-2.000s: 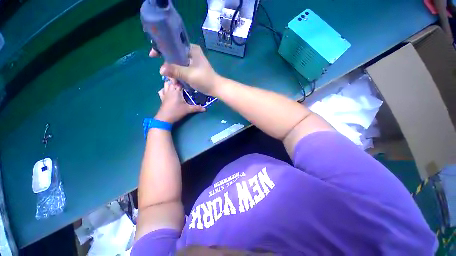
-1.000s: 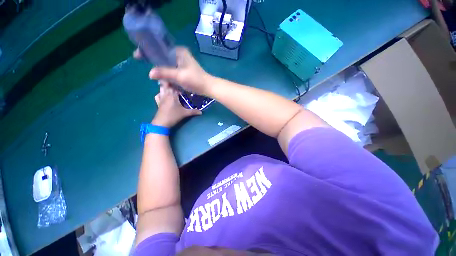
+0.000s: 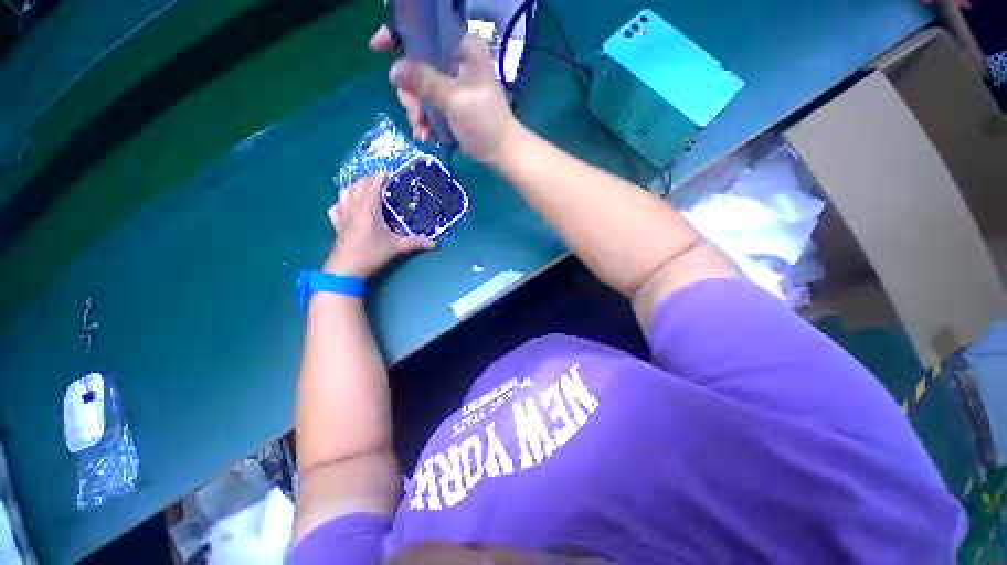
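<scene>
A black inner plate with a white housing rim [image 3: 425, 199] lies on the bench, on or beside crinkled clear film [image 3: 379, 149]. My left hand [image 3: 370, 228], with a blue wrist strap [image 3: 331, 284], holds the unit's left and near edge. My right hand [image 3: 464, 97] grips the grey electric screwdriver [image 3: 433, 50], raised above the unit's far side. The screwdriver's upper end is cut off by the frame edge. Whether its bit touches anything cannot be told.
A white housing [image 3: 85, 413] lies by a clear bag [image 3: 107, 469] at far left, small leads [image 3: 89, 322] above it. A teal box [image 3: 663, 83] stands at back right. A white strip [image 3: 487, 294] lies at the bench edge. A cardboard box [image 3: 900, 210] and white sheets [image 3: 762, 221] are at right.
My right hand and the screwdriver have moved right and away, uncovering the unit and the film. The screw feeder is now mostly hidden behind them. My left hand still holds the unit.
</scene>
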